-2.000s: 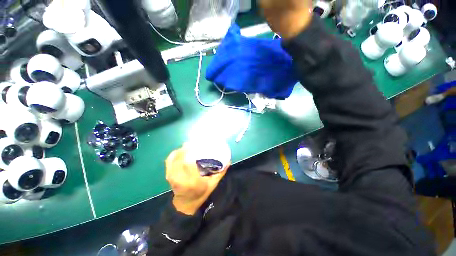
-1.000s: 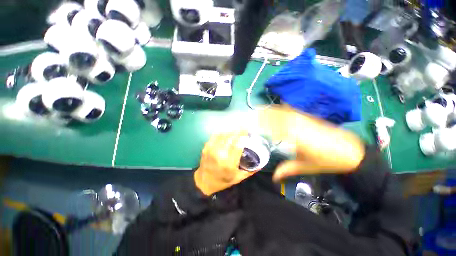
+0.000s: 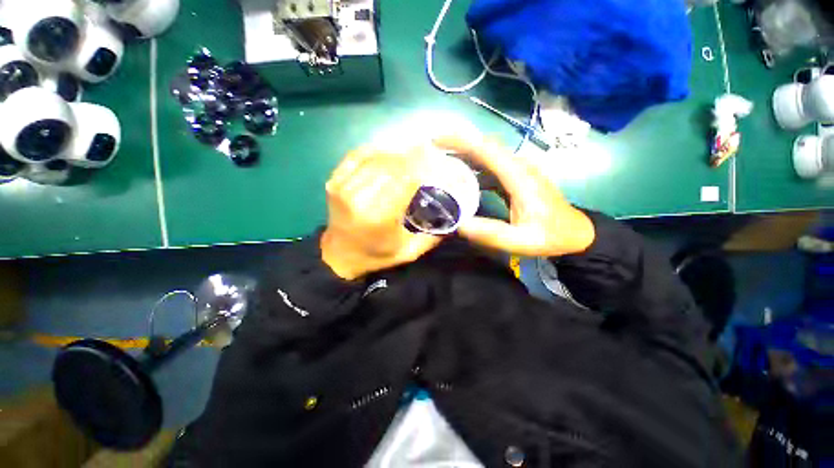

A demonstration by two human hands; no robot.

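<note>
A white camera [image 3: 462, 187] with a glossy black oval face is held close to my chest, near the bench's front edge. My left hand [image 3: 370, 210] is wrapped around its left side. My right hand [image 3: 526, 206] holds its right side, with the thumb near the black face and the fingers over the top. The black face points toward me. The far part of the camera is hidden by the hands and by glare.
The green bench [image 3: 302, 201] bears white cameras [image 3: 41, 128] at left, shiny black domes [image 3: 224, 105], a metal fixture [image 3: 315, 46], a blue cloth [image 3: 594, 55], a white cable [image 3: 430, 55], and white housings [image 3: 809, 101] at right. A black stool [image 3: 108, 393] stands below left.
My right hand has come down from above the far side of the bench and now grips the camera with my left hand. The view has shifted, tilting down toward my chest.
</note>
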